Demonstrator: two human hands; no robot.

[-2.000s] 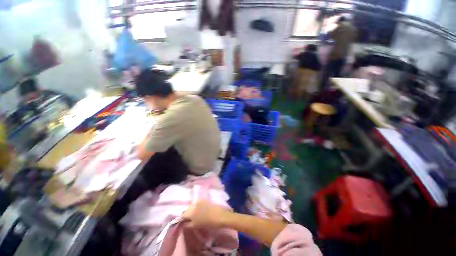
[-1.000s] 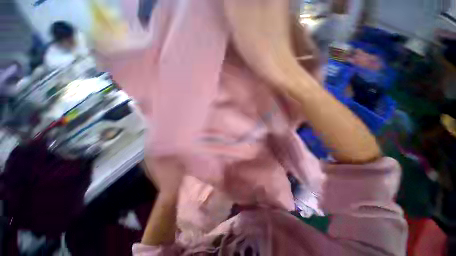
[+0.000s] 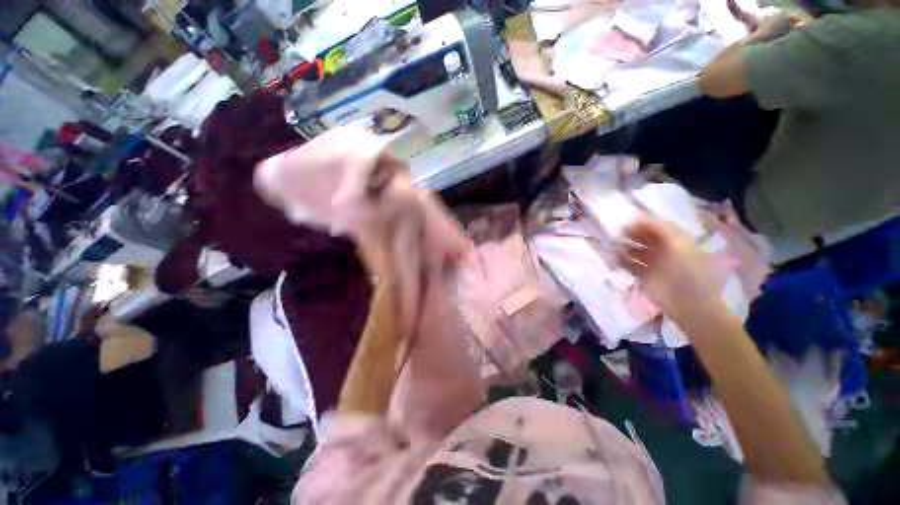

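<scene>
A pink garment piece [image 3: 429, 296] is raised in front of me and hangs down from my left hand [image 3: 383, 237], with one part spread toward the maroon cloth. The cloth partly covers that hand, and both are blurred. My right hand [image 3: 666, 266] is over the pale bundle [image 3: 592, 261] of layered whitish-pink pieces, at its right part. Its fingers are blurred, so I cannot tell whether they hold anything. A salmon-pink stack [image 3: 513, 296] lies beside the pale bundle, between it and the raised piece.
Maroon panels [image 3: 237, 178] heap and drape at left. A sewing machine [image 3: 395, 74] and clear bottle [image 3: 459, 89] stand on the table ahead. A person in an olive shirt [image 3: 839, 118] sits at right. A blue crate [image 3: 804, 301] with pale pieces is on the floor at right.
The view has swung left and down. The pink piece, which filled the view with both hands at it, is now lower on the left side. My right hand is apart from it, over the pale bundle.
</scene>
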